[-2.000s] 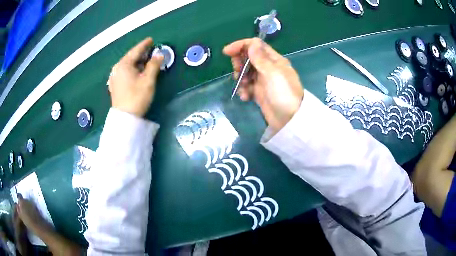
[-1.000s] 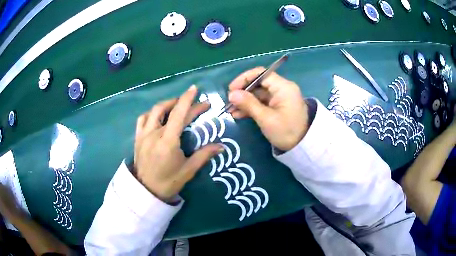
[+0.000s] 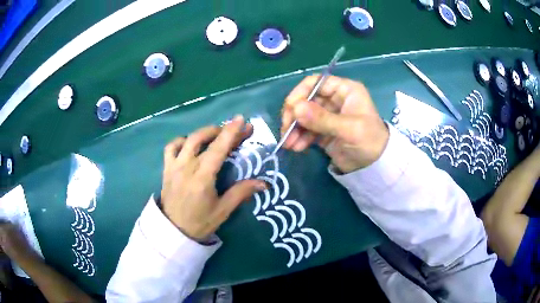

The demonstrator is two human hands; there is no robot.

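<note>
The liner sheet (image 3: 260, 132) with rows of white crescent adhesive pieces (image 3: 285, 216) lies on the green bench in front of me. My left hand (image 3: 198, 177) rests over the sheet's left side, fingers spread, covering part of it; it grips nothing that I can see. My right hand (image 3: 334, 121) holds the silver tweezers (image 3: 312, 94) like a pen. Their tip points down at a crescent near the top right of the rows. Whether the tip grips that crescent is too small to tell.
Round parts (image 3: 272, 40) sit spaced on the green belt beyond the bench. Spare tweezers (image 3: 432, 89), a second crescent sheet (image 3: 453, 142) and a pile of round parts (image 3: 503, 94) lie right. Another sheet (image 3: 84, 180) lies left. Other workers' arms show at both sides.
My left hand has left the round part on the belt and come down onto the sheet. My right hand has brought the tweezers down to the crescents, and over the last second they tilted more upright.
</note>
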